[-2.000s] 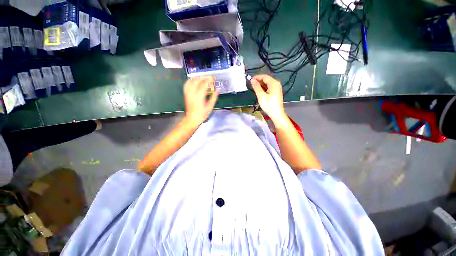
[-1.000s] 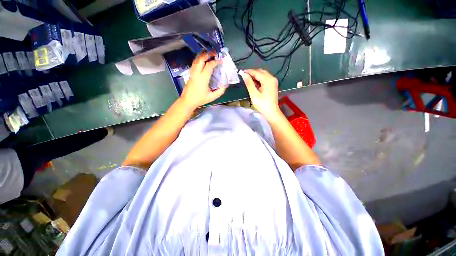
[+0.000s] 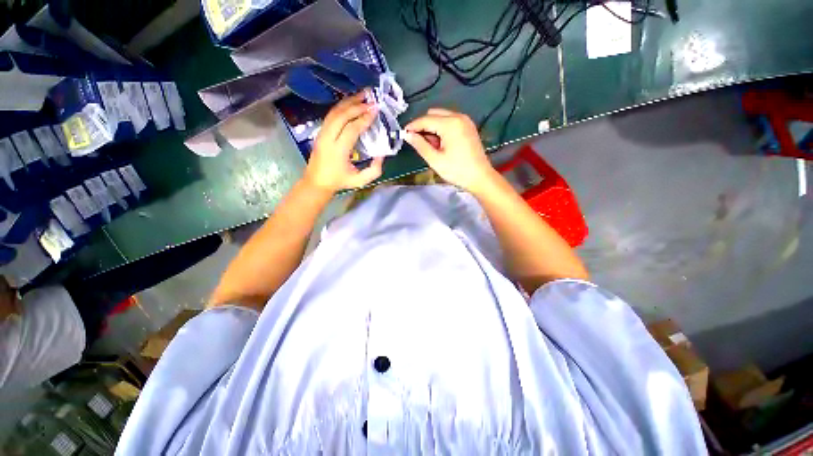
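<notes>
An open dark blue retail box (image 3: 299, 127) lies on the bench in front of me, its pale-inside flaps (image 3: 252, 127) raised to the left. My left hand (image 3: 343, 147) grips a crumpled, shiny clear or white plastic wrap (image 3: 383, 120) at the box end; what is inside the wrap cannot be made out. My right hand (image 3: 447, 147) pinches a small pale tip, probably a cable plug (image 3: 406, 134), against the right side of the wrap. Whether the tip is inserted cannot be seen.
A second open blue box (image 3: 245, 20) stands behind. Rows of labelled blue boxes (image 3: 83, 116) are at left. Black cables (image 3: 463, 67) tangle at right, near a white slip (image 3: 609, 29). A red stool (image 3: 557, 200) stands below the bench edge. A person's sleeve (image 3: 40, 338) shows at lower left.
My left hand has moved from the box's labelled end to the plastic wrap, now lifted and bunched. My right hand stays close beside it with the small tip. The view has turned and shifted.
</notes>
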